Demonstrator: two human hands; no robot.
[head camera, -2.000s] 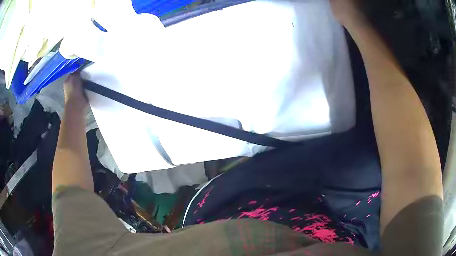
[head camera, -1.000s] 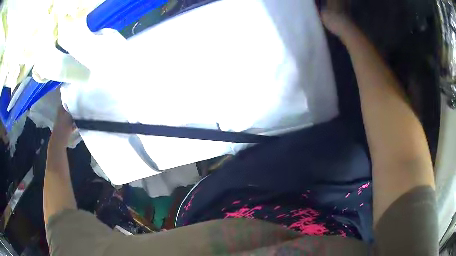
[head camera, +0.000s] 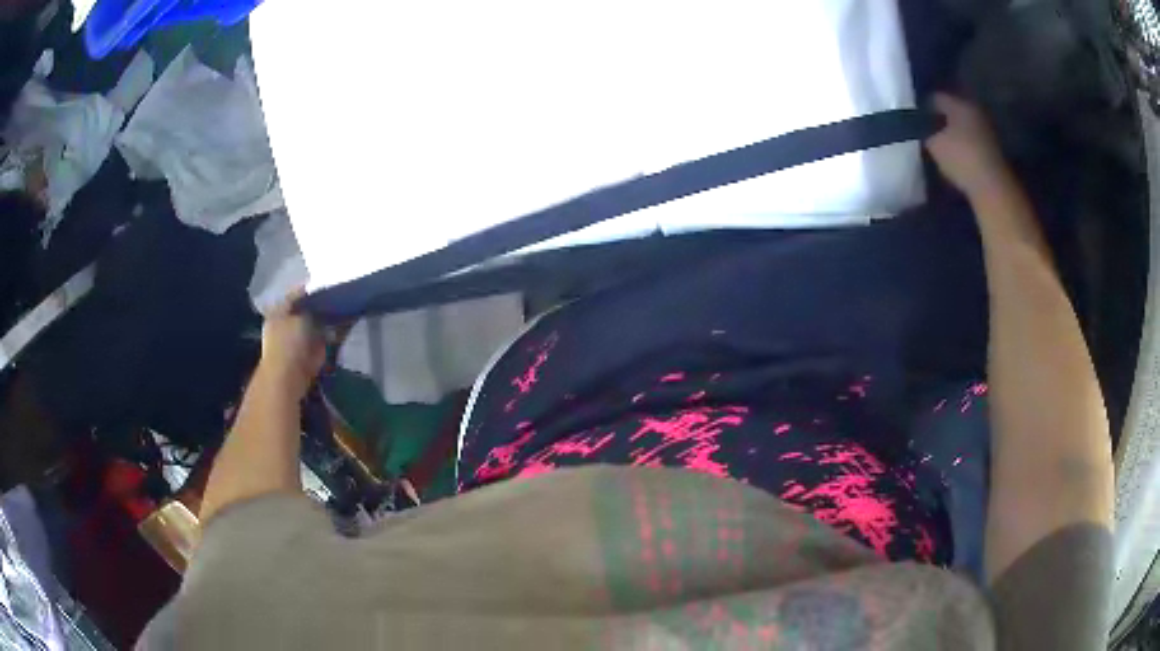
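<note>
A long narrow black band (head camera: 636, 190) is stretched between my hands across the lower part of a large bright white sheet (head camera: 547, 115). My left hand (head camera: 295, 341) is closed on the band's left end, at the sheet's lower left corner. My right hand (head camera: 967, 146) grips the band's right end, beside the sheet's right edge. A second dark strip runs just below the band near my left hand. The fingertips of both hands are small and partly hidden.
Dark clothing with pink splashes (head camera: 693, 426) covers my lap below the sheet. Crumpled pale scraps (head camera: 210, 140) lie at the upper left, near a blue item (head camera: 165, 23). A pale piece (head camera: 426, 343) hangs below the sheet. Dark material fills the right side.
My right hand has moved down and now holds the band's right end. My left hand has moved down and right. The band now slants up to the right, and the pale pile at upper left has left view.
</note>
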